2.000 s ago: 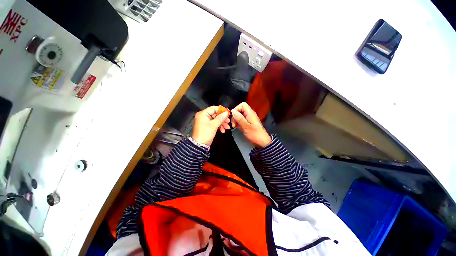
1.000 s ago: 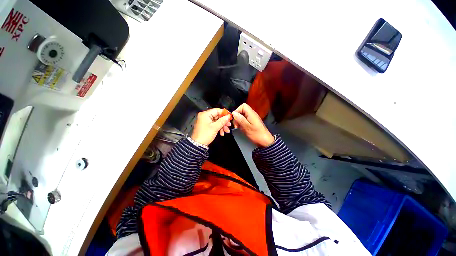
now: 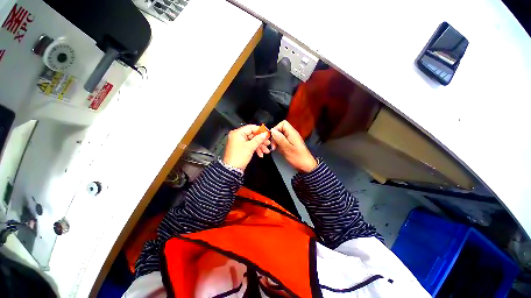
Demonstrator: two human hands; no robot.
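My left hand point(image 3: 242, 146) and my right hand point(image 3: 291, 145) meet above my lap, fingertips touching or nearly so. My left fingertips pinch a tiny orange scrap point(image 3: 262, 129). My right thumb and forefinger are closed together right beside it; whether they hold part of it or another small piece is too small to tell. An orange garment front point(image 3: 256, 250) with black edging lies over my lap, below the hands.
The white sewing machine point(image 3: 35, 75) stands on the wood-edged table point(image 3: 174, 75) at left, with two small bobbins point(image 3: 94, 188) point(image 3: 61, 226) on its bed. A black phone point(image 3: 442, 53) lies on the right-hand white table point(image 3: 372, 35). A blue bin point(image 3: 431, 250) stands lower right.
Both hands stay in nearly the same place, with small finger movements. The orange scrap shows a little differently between the fingertips. The view has shifted very slightly.
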